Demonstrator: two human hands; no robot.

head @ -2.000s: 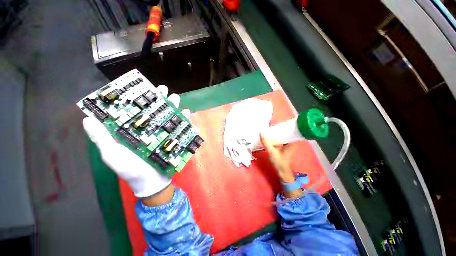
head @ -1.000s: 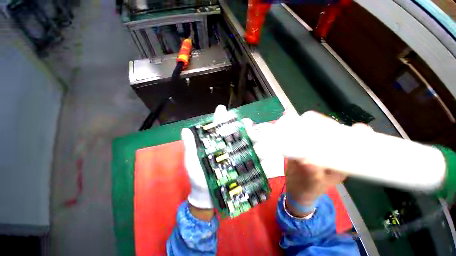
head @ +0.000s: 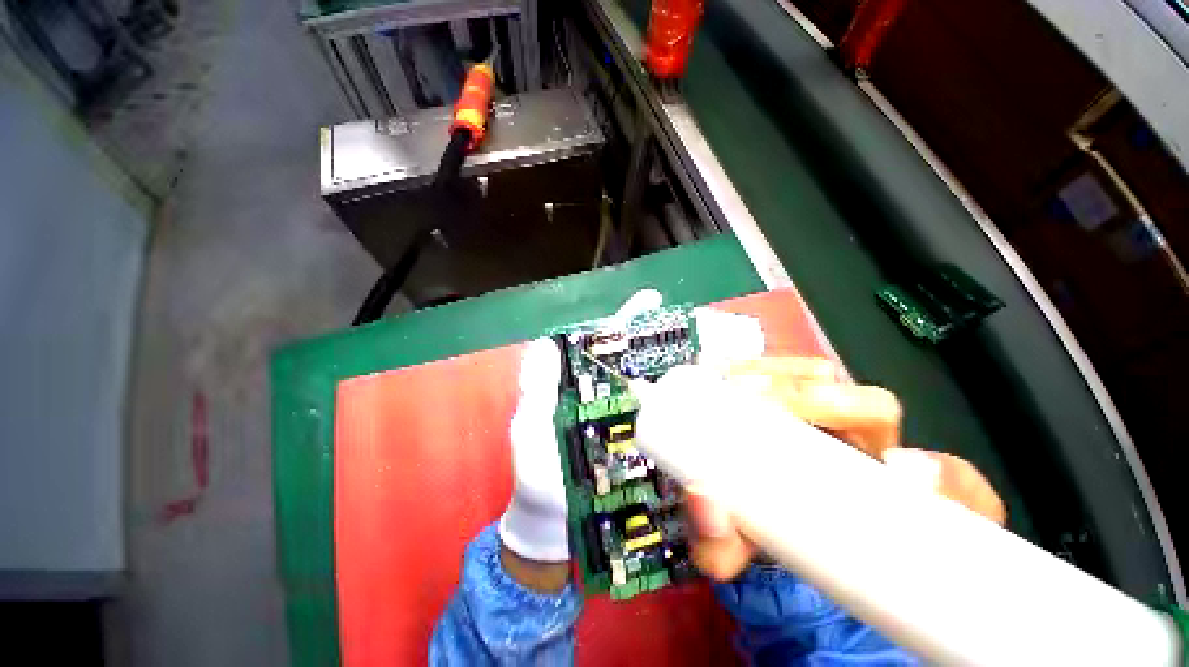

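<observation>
My left hand (head: 537, 450), in a white knit glove, holds a green circuit board (head: 602, 450) by its edges over the red mat. The board has three repeated sections with black blocks and yellow-taped parts. My bare right hand (head: 848, 430) is wrapped around a large white dispensing syringe (head: 835, 515), which slants from the lower right. Its thin needle (head: 610, 370) points at the board's far section; whether it touches cannot be told. The syringe hides the board's right side. A bit of the green cap (head: 1180, 623) shows at the right edge.
The red mat (head: 417, 482) lies on a green bench top (head: 307, 430). The dark green conveyor (head: 835, 196) runs along the right, carrying another board (head: 936, 306). A metal box (head: 522, 137) with an orange-yellow handled cable (head: 472, 104) stands beyond the bench.
The syringe has swung from pointing across to slanting down-right, its needle now over the board's far section. The board is more upright in view. The view has shifted slightly.
</observation>
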